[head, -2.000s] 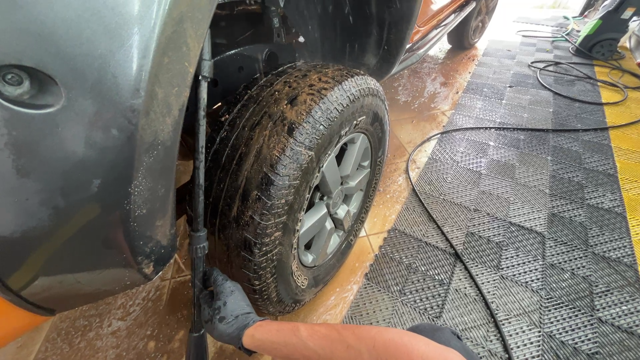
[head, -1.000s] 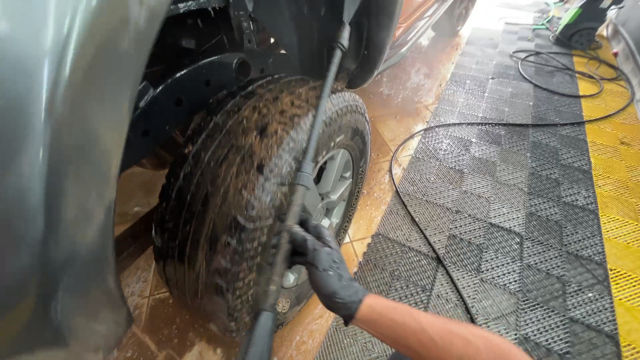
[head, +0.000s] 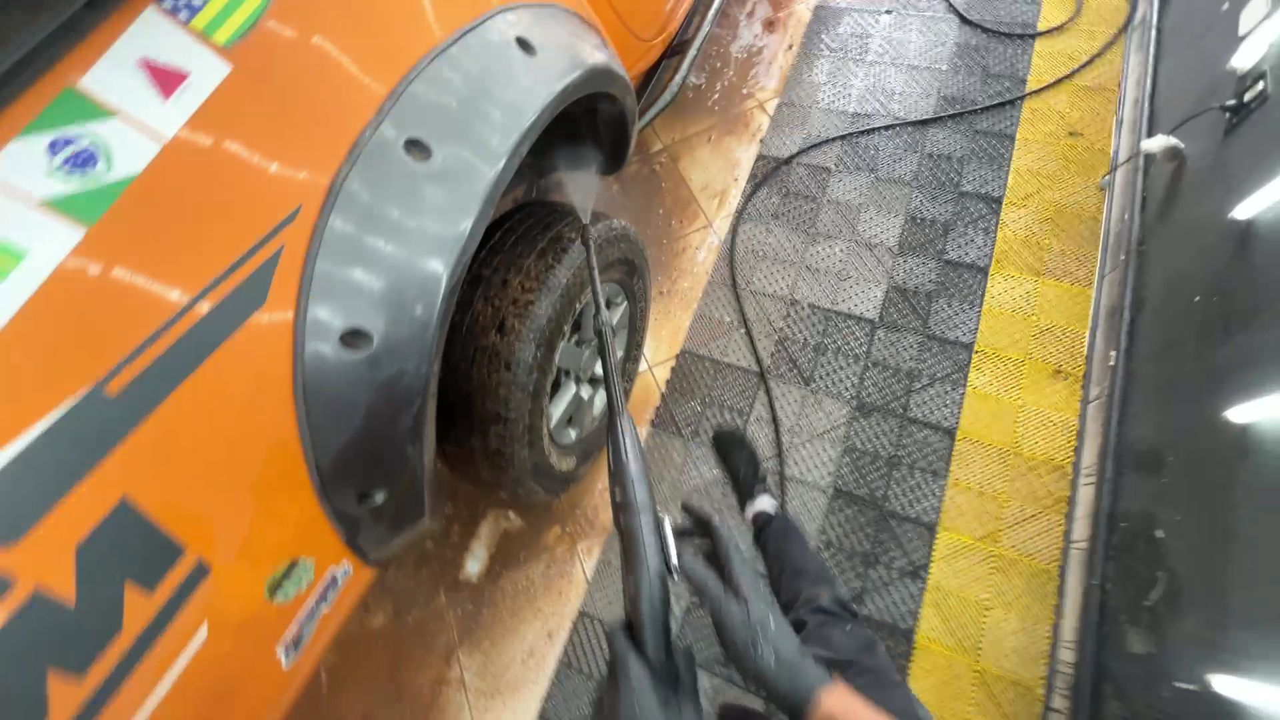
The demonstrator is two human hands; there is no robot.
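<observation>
A black pressure washer lance (head: 603,330) points up along the outer side of a muddy tyre (head: 500,370) with a grey alloy wheel (head: 590,365). Mist fans out from its tip, near the grey wheel arch flare (head: 380,280). At the bottom edge my left hand (head: 645,675), in a black glove, is closed around the spray gun's rear part (head: 640,560); the cut-off view hides part of it. My right hand (head: 740,590), gloved too, is beside the gun on its right, fingers apart, holding nothing.
The orange vehicle body (head: 220,300) with flag stickers fills the left. Wet, muddy floor tiles (head: 510,620) lie under the wheel. A black hose (head: 740,290) crosses the grey floor grating (head: 840,330). My shoe (head: 738,465) stands on the grating. Yellow grating (head: 1030,400) borders a dark surface at right.
My gloved right hand, on the lance in the earlier frames, is off it now. Mist shows at the lance tip. The view has shifted greatly, showing more of the orange body.
</observation>
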